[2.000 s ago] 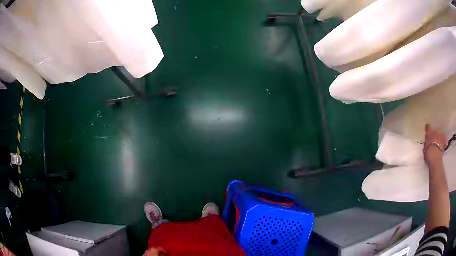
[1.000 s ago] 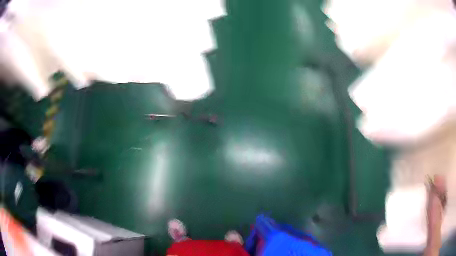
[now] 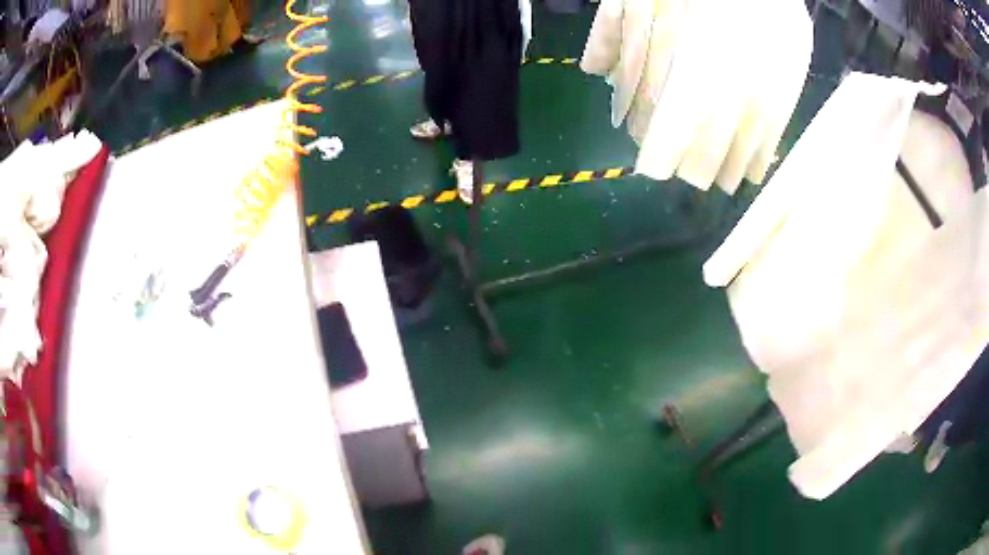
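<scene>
Neither of my hands is in view. A white jacket (image 3: 857, 271) hangs at the right, its sleeves spread down, with a dark strip near its upper part. More white garments (image 3: 705, 87) hang close together at the upper right. A white worktable (image 3: 195, 423) fills the left side. A dark air blow gun (image 3: 208, 295) lies on it at the end of an orange coiled hose (image 3: 266, 184). A yellow tape roll (image 3: 271, 516) lies near the table's lower edge.
A white cabinet (image 3: 374, 401) beside the table bears a dark phone (image 3: 342, 345). A black bin (image 3: 399, 249) stands behind it. Rack feet (image 3: 483, 293) stand on the green floor. A black garment (image 3: 472, 76) hangs beyond. White garments (image 3: 27, 239) lie on red cloth (image 3: 71, 239) at left.
The view has swung left and up, bringing in the worktable, cabinet and black garment. The blue stool, red apron and the hand seen among white garments at the right have left the picture.
</scene>
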